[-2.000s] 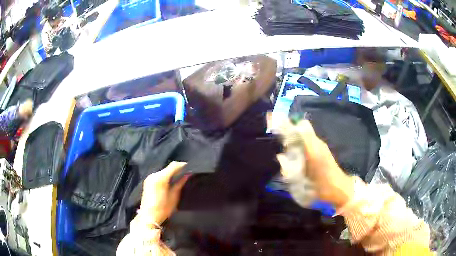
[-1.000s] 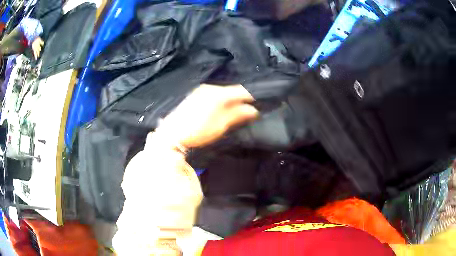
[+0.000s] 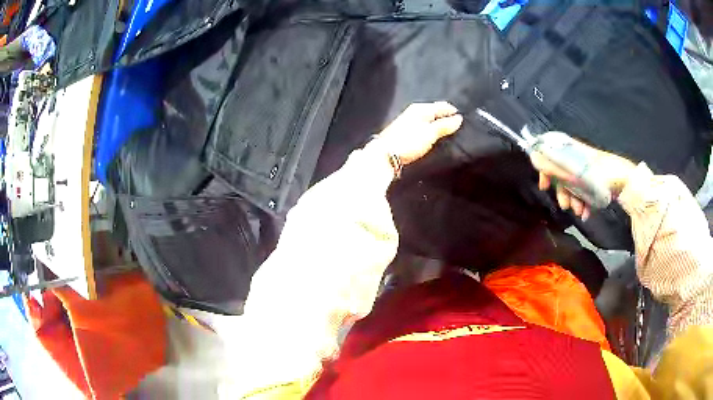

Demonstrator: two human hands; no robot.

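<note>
Black sewn bag panels [image 3: 274, 101] lie heaped in front of me, with seams, a raised pocket edge and small silver fittings. My left hand [image 3: 422, 133] has its fingertips pinched at the black cloth near the centre; whether a thread is between them is too small to see. My right hand [image 3: 582, 176] holds thread scissors [image 3: 504, 128] with pale wrapped-looking handles. Their slim silver blades point up and left, close to my left fingertips, over the black cloth. Two small metal fittings [image 3: 538, 94] show on the panel above the scissors.
A blue crate [image 3: 129, 117] is partly under the heap at the left. A pale table with a yellow edge [image 3: 88, 195] stands further left. An orange-red bin [image 3: 117, 328] is at the lower left. Orange cloth [image 3: 551, 297] lies at my lap. Another person's sleeve [image 3: 37, 47] shows at the upper left.
The view has tilted down from the table to the heap. My left hand has moved up and right on the cloth. My right hand with the scissors has come back into view beside it.
</note>
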